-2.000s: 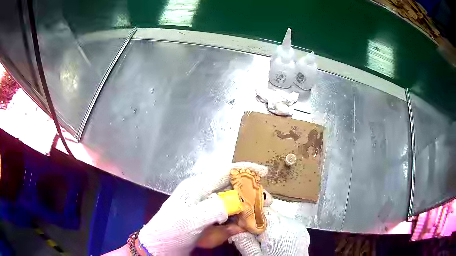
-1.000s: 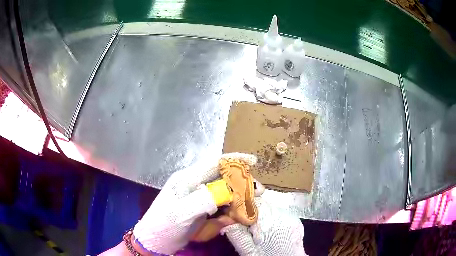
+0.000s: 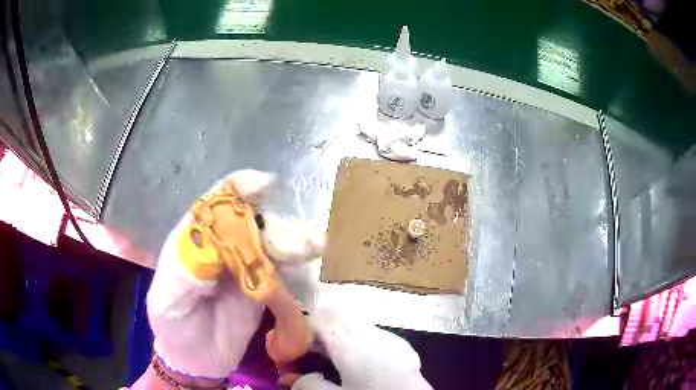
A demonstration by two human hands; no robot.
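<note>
An orange-tan carved workpiece (image 3: 233,232) with a long slot is held tilted above the bench's front edge, left of the cardboard. My left hand (image 3: 202,312), in a white knit glove with a yellow band on the thumb, is closed around it. My right hand (image 3: 362,346), also in a white glove, is at its right side and partly blurred. Its upper fingers reach the workpiece, and a small dark bit shows at their tips. A smooth tan part below the slotted end shows between the hands; I cannot tell if it is workpiece or bare finger.
Stained brown cardboard (image 3: 359,206) lies on the grey metal bench (image 3: 221,114) with a small round pale cap (image 3: 416,228) on it. Behind are a crumpled white rag (image 3: 397,141) and two white bottles (image 3: 397,91). A green surface (image 3: 458,30) runs beyond. Brown pieces (image 3: 534,366) are heaped below the bench.
Both hands have moved left with the workpiece, away from the cardboard, and the workpiece has turned. The right hand is now lower and more stretched out. The view has shifted slightly.
</note>
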